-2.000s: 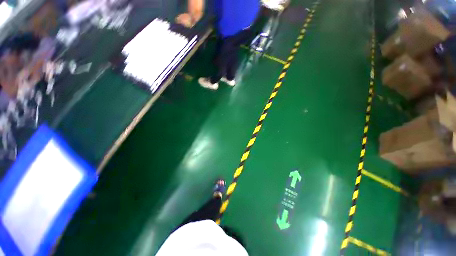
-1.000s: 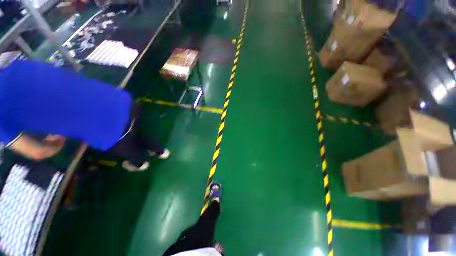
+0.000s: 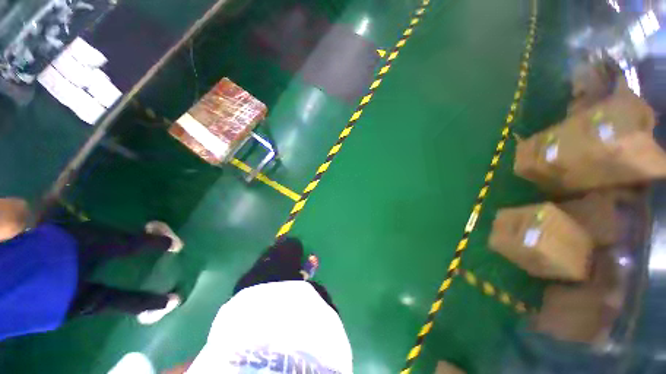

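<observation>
Neither of my hands can be made out. A white patch and a sliver of skin show at the bottom edge, left of my white shirt; I cannot tell if the skin is part of a hand. Ahead on the left stands a stool with a reddish-brown rectangular seat, a pale strip across it and silver tube legs. Rows of white pieces lie on the dark green-topped bench at the upper left. They are blurred.
A person in a blue top stands close on my left at the bench. A green floor lane runs ahead between yellow-black tapes. Brown cartons stand on the right. Small silvery pieces lie on the bench.
The view has moved forward along the lane and tilted. The stool is nearer, and the person in blue is lower at the left. The open carton on the right has left the view.
</observation>
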